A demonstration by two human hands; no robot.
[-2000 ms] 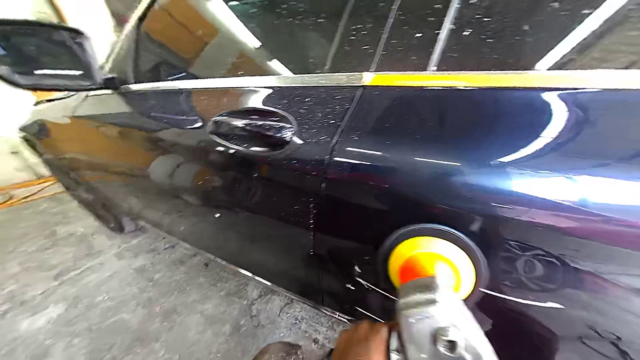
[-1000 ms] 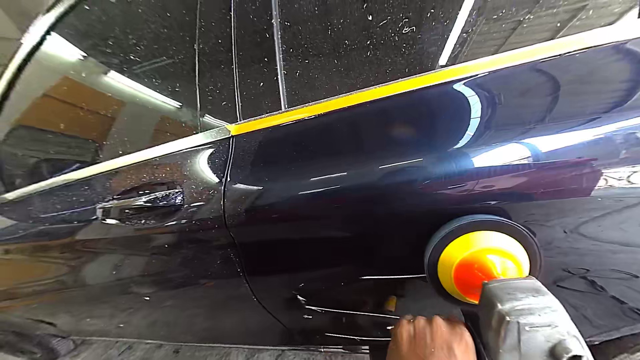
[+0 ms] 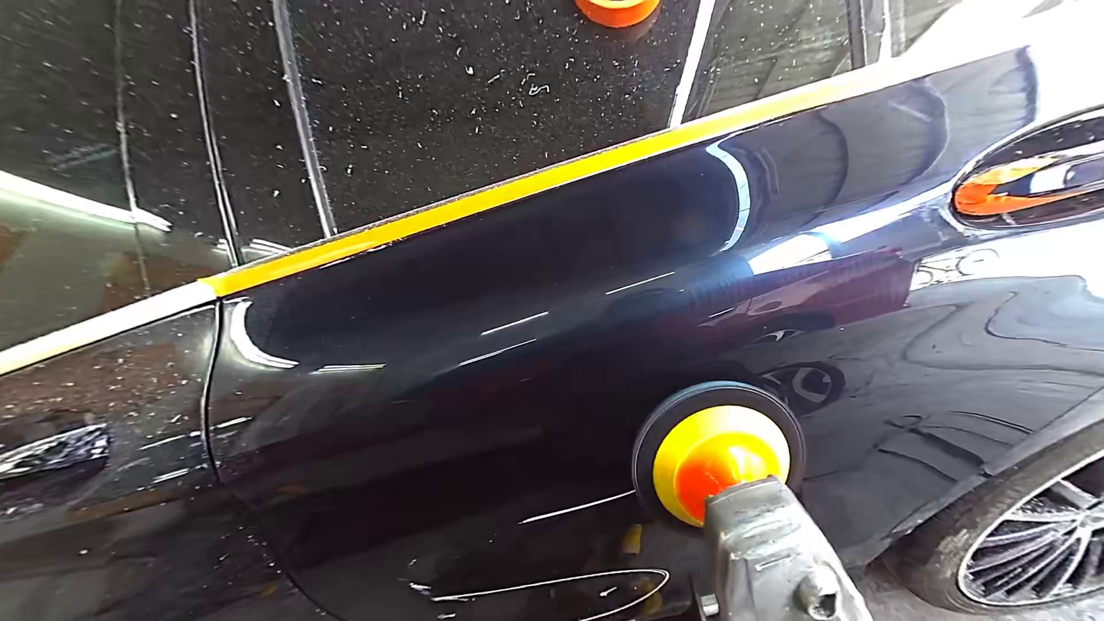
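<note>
A rotary polisher [image 3: 772,552] with a grey metal head enters from the bottom right. Its round pad with a yellow and orange backing [image 3: 724,457] lies against the lower part of a dark, glossy car door [image 3: 483,414]. Yellow masking tape [image 3: 483,203] runs along the trim under the windows. A thin pale line of residue or reflection curves across the paint left of the pad. Neither my left hand nor my right hand shows; the polisher's rear part is cut off by the bottom edge.
The front door with its handle [image 3: 56,453] is at the left, speckled with white spots. Another door handle [image 3: 1035,177] sits at the upper right. A wheel [image 3: 1056,535] stands at the lower right. Speckled window glass [image 3: 483,95] spans the top.
The view has shifted toward the rear of the car, bringing the rear handle and wheel in. The hand beside the polisher in both earlier frames is out of view.
</note>
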